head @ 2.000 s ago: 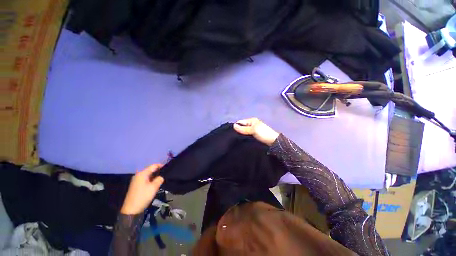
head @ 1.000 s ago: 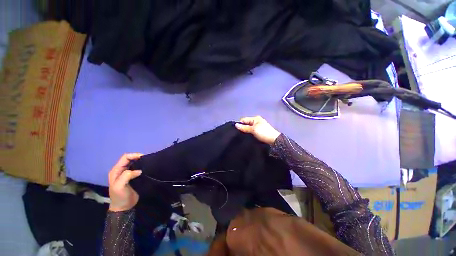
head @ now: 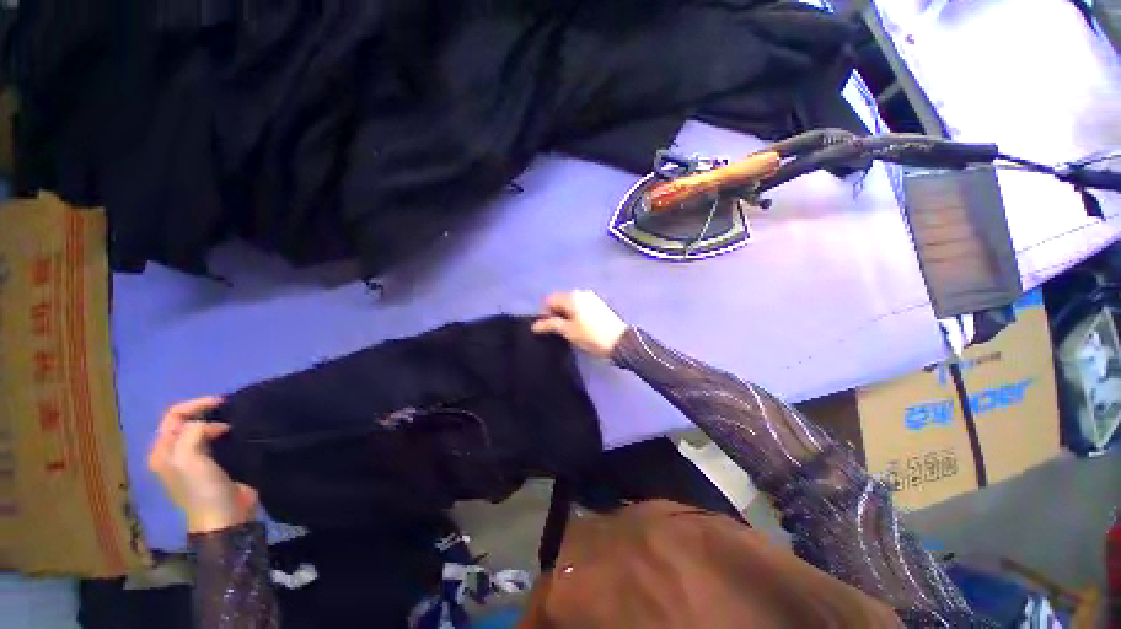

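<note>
A black garment piece point(head: 369, 418) is spread between my hands over the front edge of the lavender ironing table point(head: 811, 283). My left hand point(head: 197, 461) pinches its left corner. My right hand point(head: 580, 323) pinches its upper right corner between thumb and fingers. Pale thread or a small mark shows at the middle of the cloth. The steam iron point(head: 688, 209) stands on the table beyond my right hand, untouched, its orange-brown handle up and its dark hose running right.
A big pile of black garments point(head: 369, 111) covers the table's far side. A ribbed rest pad point(head: 963, 240) lies at the right end. Cartons stand at the left point(head: 62, 393) and below right point(head: 965, 418). Dark cloth point(head: 357, 578) lies below the front edge.
The black piece has been drawn out wider and laid flatter toward the left with my left hand. Both hands keep their hold. The view has shifted and turned; the iron appears further left.
</note>
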